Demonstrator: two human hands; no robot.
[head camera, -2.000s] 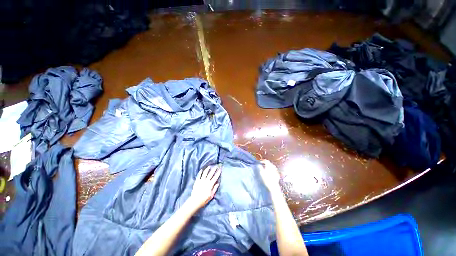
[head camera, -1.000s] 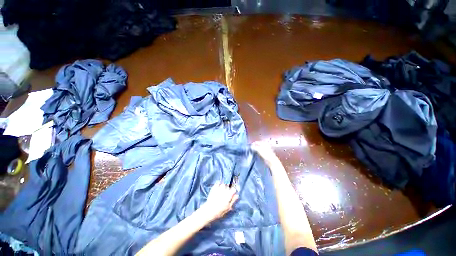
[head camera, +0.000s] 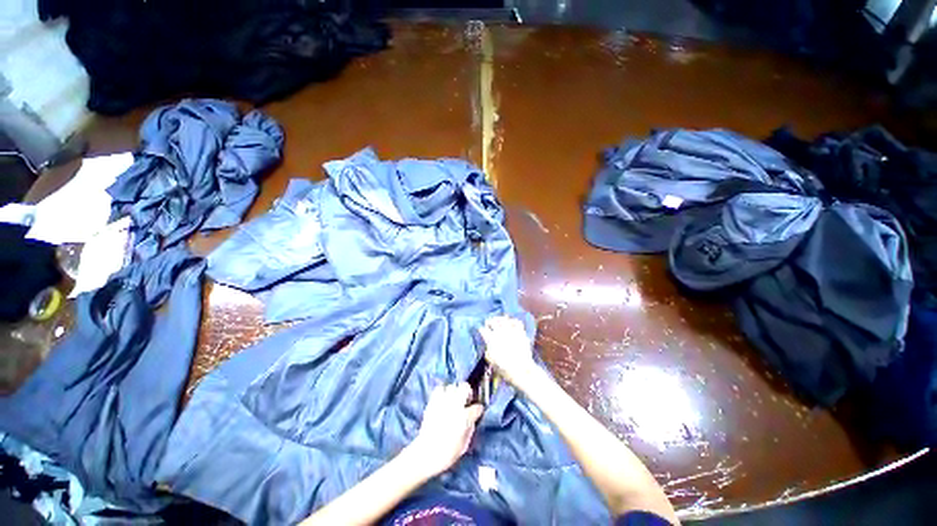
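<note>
A blue-grey garment (head camera: 298, 401) lies spread with its wrinkled, shinier side up, from the person's body toward the table centre. A small white label (head camera: 487, 478) shows near its bottom edge. My left hand (head camera: 449, 419) has its fingers curled on the cloth, pinching it. My right hand (head camera: 508, 344) grips the cloth slightly farther up and to the right. A narrow dark gap in the cloth shows between the hands. Beyond them lies a crumpled grey worked pile (head camera: 411, 221).
Left are a bunched grey heap (head camera: 195, 170), a hanging grey piece (head camera: 113, 360), paper sheets (head camera: 87, 200) and a tape roll (head camera: 45, 303). A black heap (head camera: 216, 51) lies far left. A grey pile (head camera: 812, 257) lies right on the red-brown table (head camera: 637, 92).
The right hand moved from the garment's right edge inward, close to the left hand. The left hand went from flat to curled. The view shifted; the blue tub left the picture.
</note>
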